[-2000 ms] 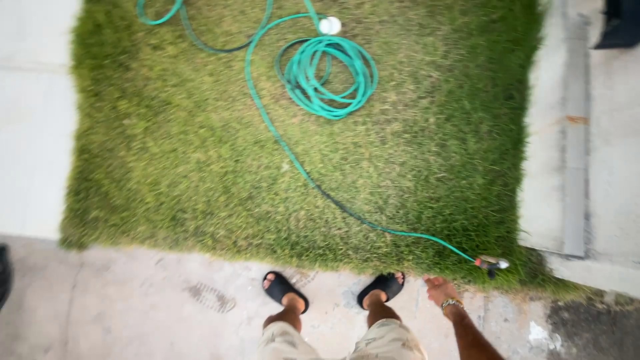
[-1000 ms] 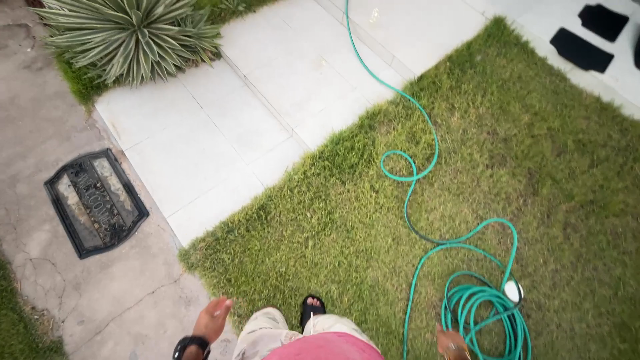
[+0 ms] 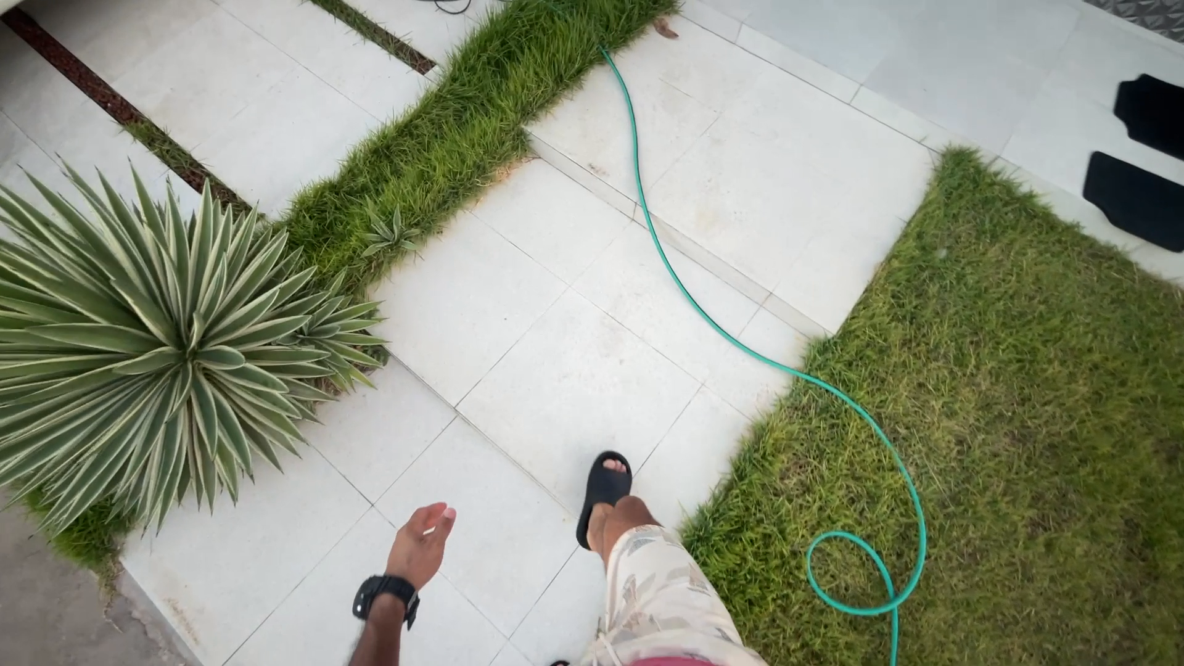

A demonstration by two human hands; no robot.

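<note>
My left hand (image 3: 421, 548), with a black watch (image 3: 386, 597) on its wrist, hangs over the pale tiles at the lower middle left. Its fingers are loosely curled, with some space at the thumb, and nothing is in it. My right hand is out of the frame. A green garden hose (image 3: 689, 298) runs from the grass strip at the top, across the tiled path and over its low step, onto the lawn, where it makes a small loop. My foot in a black slide sandal (image 3: 606, 486) is on the tiles.
A large variegated agave-like plant (image 3: 192, 356) fills the left side. A grass strip (image 3: 416, 139) borders the path. The low step edge (image 3: 703, 257) crosses the path. The lawn (image 3: 1027, 416) lies to the right, with black mats (image 3: 1136, 200) beyond it.
I have moved from the lawn's edge onto the tiled path. The hose coil and the doormat seen one second ago are out of view, and so is my right hand. The view has shifted greatly.
</note>
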